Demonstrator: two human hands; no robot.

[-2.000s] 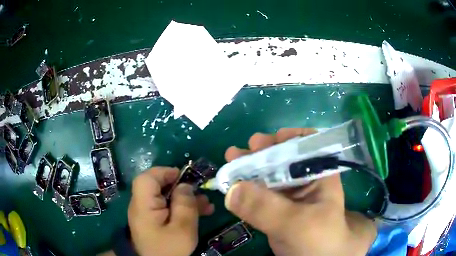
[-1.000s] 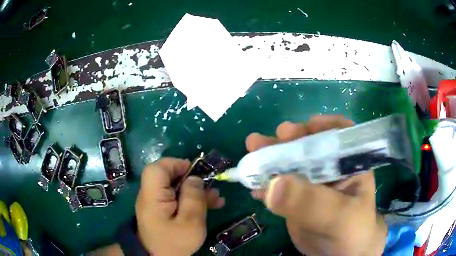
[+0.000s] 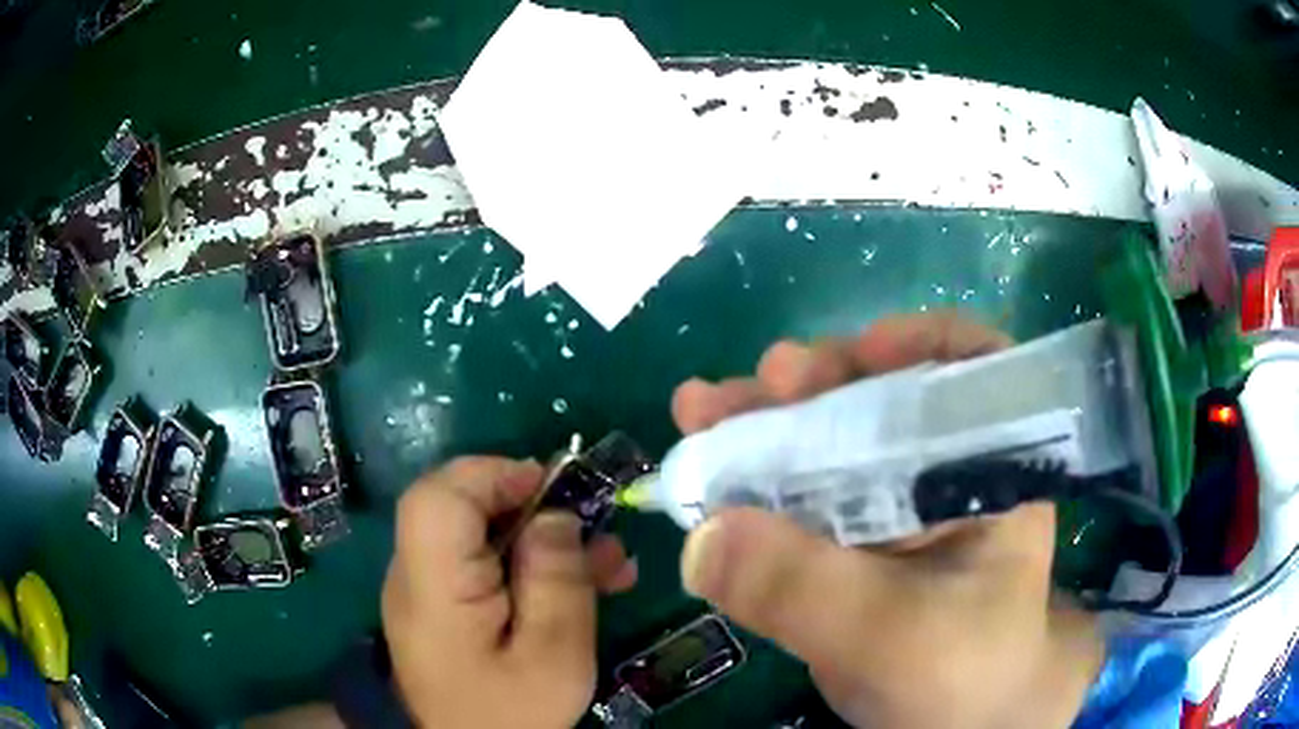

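My left hand [image 3: 492, 605] is bare and pinches a small dark electronic housing [image 3: 577, 489] between thumb and fingers. The fingers hide part of it. My right hand [image 3: 855, 570] holds a fat translucent-white dispensing syringe [image 3: 883, 442] like a thick pen. Its yellow-green needle [image 3: 637, 494] points left, at the housing's dark end. I cannot tell whether it touches. A green cap [image 3: 1161, 378] is at the rear of the barrel, and a black piece with a black cable lies along its side. Another housing [image 3: 681, 662] lies on the green surface below, between my hands.
Several housings [image 3: 302, 442] lie at the left. A white sheet [image 3: 584, 157] lies over the chipped white strip [image 3: 926, 143]. A red tray [image 3: 1272, 285] with white material, a black object with a red light [image 3: 1222, 416] and a clear hose are at right. A yellow-and-blue object [image 3: 40, 627] is lower left.
The syringe moved right from the housing, then slightly back left, and its needle stays near the housing. My left hand keeps its pinch. The view has shifted, so the sheet and strip appear higher.
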